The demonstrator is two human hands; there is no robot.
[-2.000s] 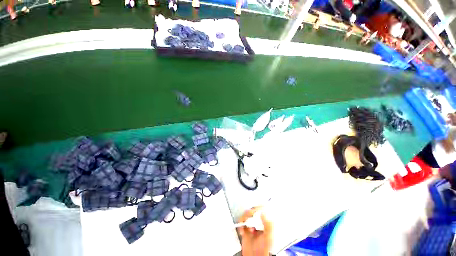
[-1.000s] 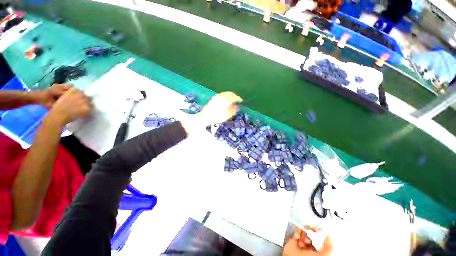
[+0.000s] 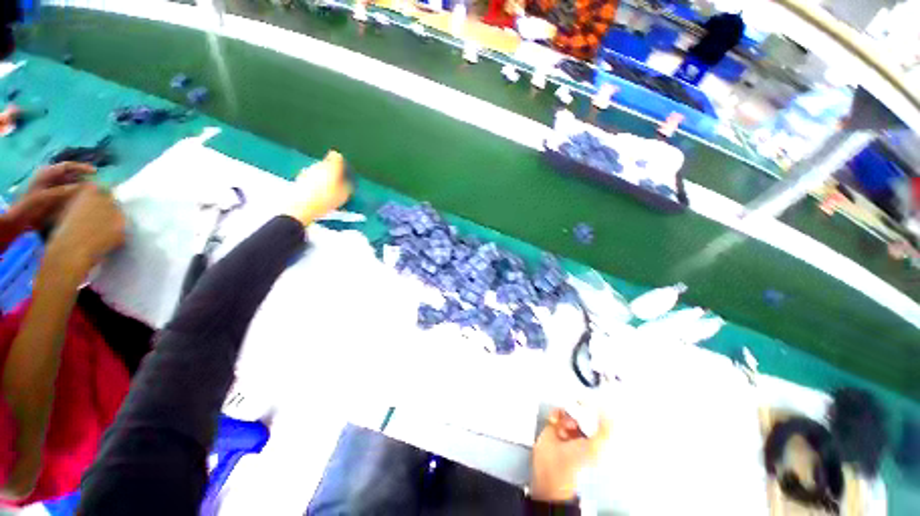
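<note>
Dark blue-grey plaid fabric pieces lie in a heap (image 3: 469,270) on a white work sheet (image 3: 333,348); black loops show on some. My left hand (image 3: 323,189), in a black sleeve, is stretched out left of the heap at the bench's green edge. It is blurred, and whether it holds a piece is unclear. My right hand (image 3: 565,452) is low, right of the heap, with its fingers closed around a small white glue bottle (image 3: 585,415). The black scissors handle (image 3: 583,359) lies between the heap and my right hand.
White spare bottles (image 3: 658,301) lie right of the heap. A black coil (image 3: 805,461) is at far right. A hammer (image 3: 210,242) lies left, near a red-clothed coworker's hands (image 3: 86,217). A parts tray (image 3: 615,181) stands beyond the green belt (image 3: 424,166).
My left hand has moved left, away from the heap, after coming into view. The plaid pieces that lay beside my left forearm no longer show there. My right hand still holds the bottle.
</note>
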